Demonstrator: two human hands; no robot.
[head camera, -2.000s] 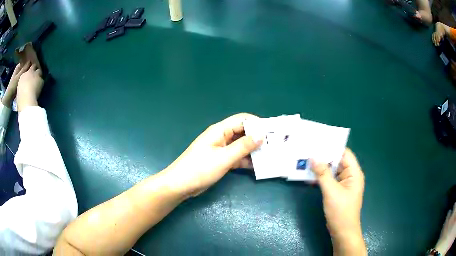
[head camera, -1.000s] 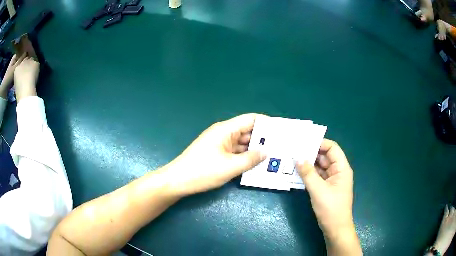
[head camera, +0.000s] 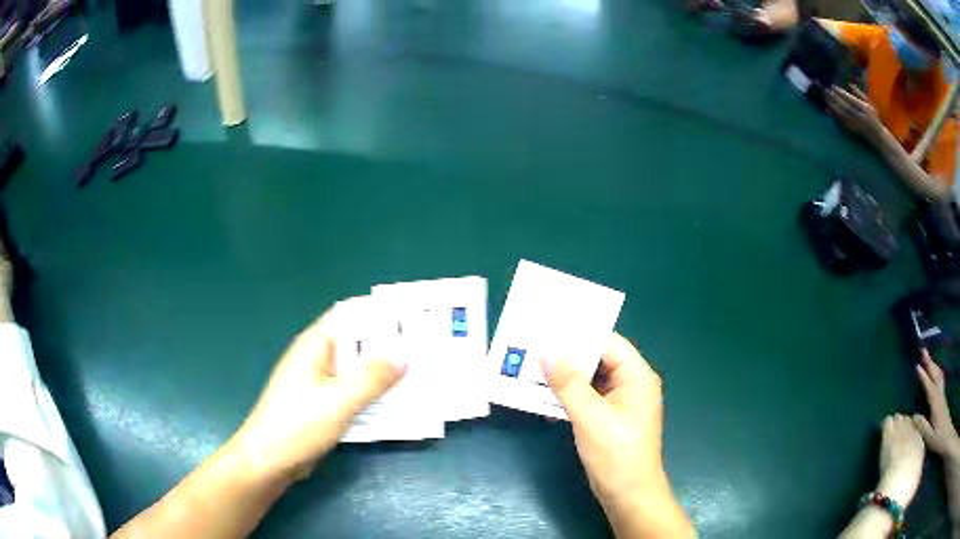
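My left hand (head camera: 305, 395) holds several white leaflets (head camera: 437, 363), loosely fanned, with the thumb on top; one shows a small blue picture. My right hand (head camera: 605, 416) holds another white leaflet (head camera: 563, 311) with a small blue picture at its lower left, gripped at its lower right corner. Whether it is one leaflet or more cannot be told. A narrow gap of table shows between the two groups. Both hands are above the dark green table (head camera: 400, 211).
Small black parts (head camera: 128, 142) lie in a cluster at the upper left, near a pale post (head camera: 225, 63). Stacked black boxes (head camera: 851, 226) stand at the right. A person in orange (head camera: 900, 95) sits upper right. A bracelet-wearing neighbour's hand (head camera: 901, 463) is lower right; a white sleeve (head camera: 37, 432) is at left.
The leaflets were together in both hands; now they are parted into a left group and a right one. The view has turned right, showing more boxes and people there.
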